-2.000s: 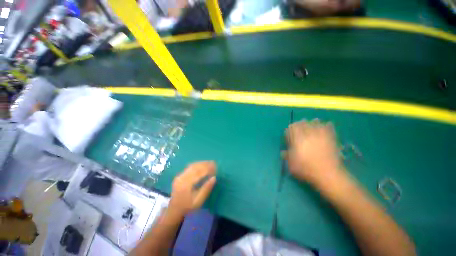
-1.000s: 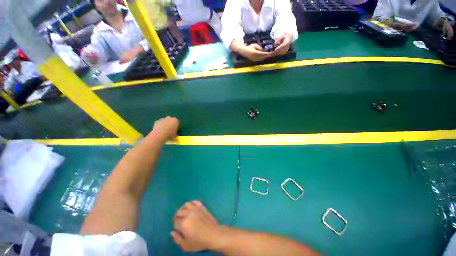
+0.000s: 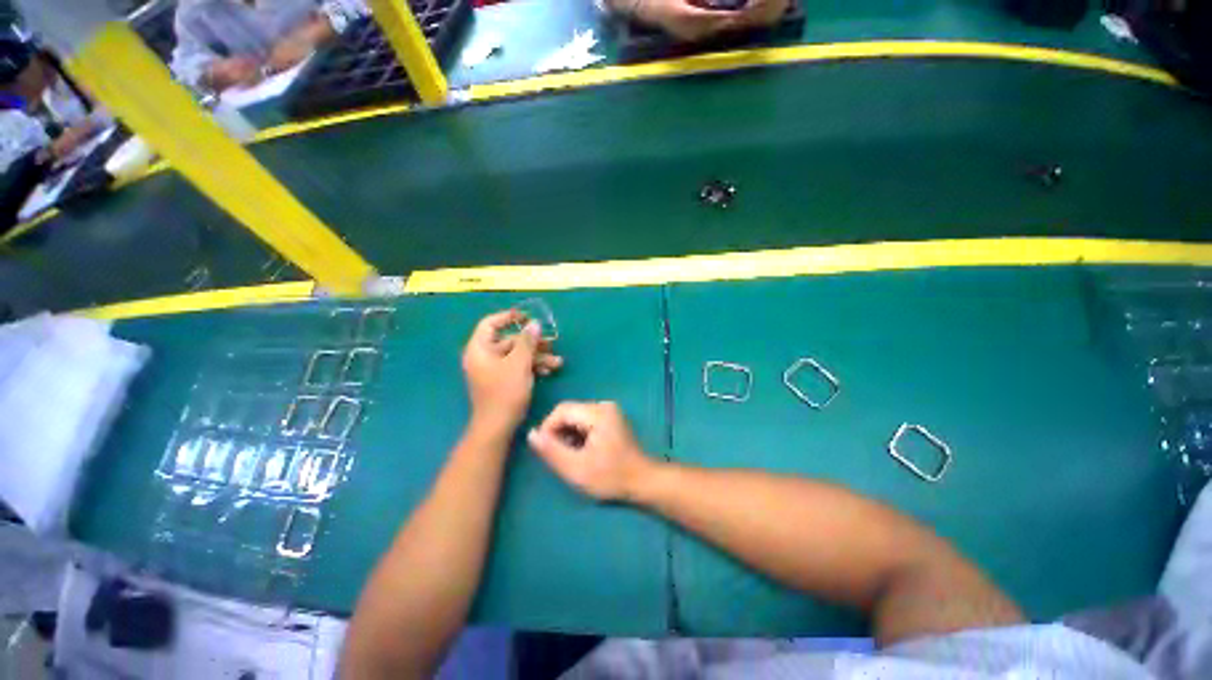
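Observation:
My left hand (image 3: 500, 372) is above the green mat, its fingertips pinching a thin silver rounded-square metal frame (image 3: 540, 319). My right hand (image 3: 588, 449) is just below and to the right of it, its fingers curled; a dark spot shows inside the curl, and I cannot tell whether it holds anything. Three more metal frames lie loose on the mat to the right: one (image 3: 727, 381), a second (image 3: 811, 383) and a third (image 3: 920, 452). A clear blister tray (image 3: 219, 412) lies at the left, with several frames in its right-hand pockets.
A conveyor belt (image 3: 558, 173) runs beyond the yellow edging (image 3: 824, 260), carrying small dark parts (image 3: 716, 194). A yellow post (image 3: 219, 160) rises at the left. Another clear tray (image 3: 1183, 385) is at the right. White bags (image 3: 60, 412) lie far left. People sit across the belt.
My left hand has come back from the belt's edge to over the mat, and a frame now shows in its fingers. My right hand is now close to it. The view has tilted down.

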